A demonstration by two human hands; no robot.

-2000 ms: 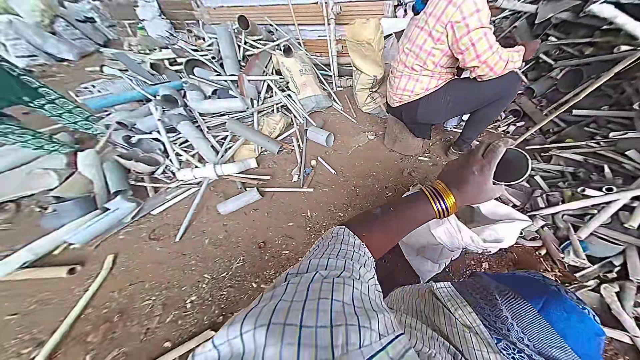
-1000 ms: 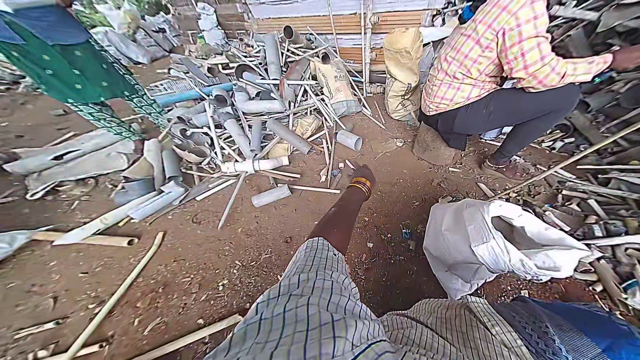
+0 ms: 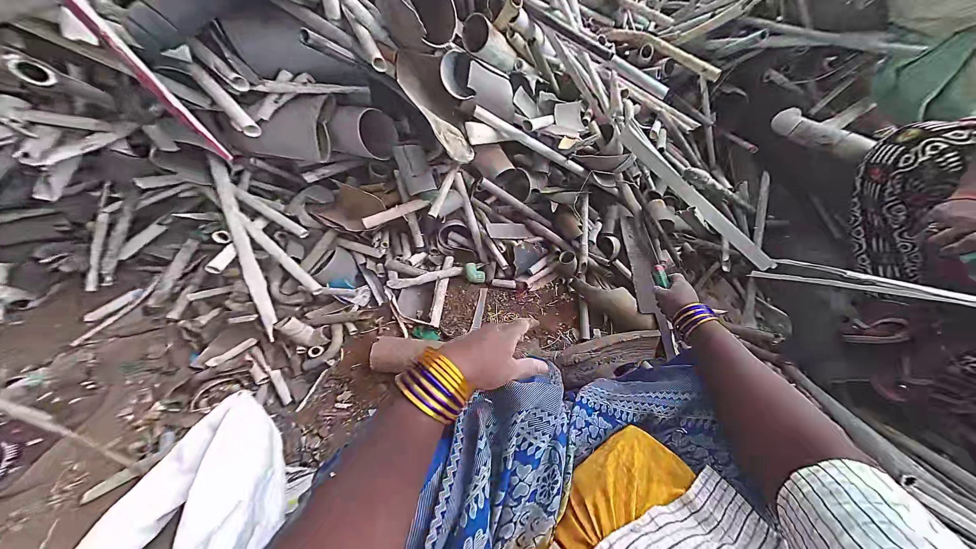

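My left hand point(image 3: 492, 354) is palm down above the blue patterned cloth over my lap, its fingers and thumb apart and nothing in it. Beside its wrist, a short brown cylindrical piece point(image 3: 398, 354) lies on the ground. My right hand point(image 3: 675, 296) is closed around a handle point(image 3: 660, 275) with a green and red end; a dark, narrow strip shows below the fist, but its join to the handle is unclear. In front of both hands spreads a heap of cut plastic pipes point(image 3: 366, 131), with a small green pipe fitting point(image 3: 475, 273) at its near edge.
A white sack point(image 3: 229, 473) stands at the lower left. Long thin strips point(image 3: 862, 284) stick out to the right, near another person's hand point(image 3: 953, 226) and patterned clothing. A long pale flat strip point(image 3: 694, 198) slants across the pile. Loose offcuts lie on the soil at left.
The view has swung right to the scrap heap. Two seconds ago my left hand held a grey pipe piece; one second ago it was stretched out without it. Now it is back near my lap.
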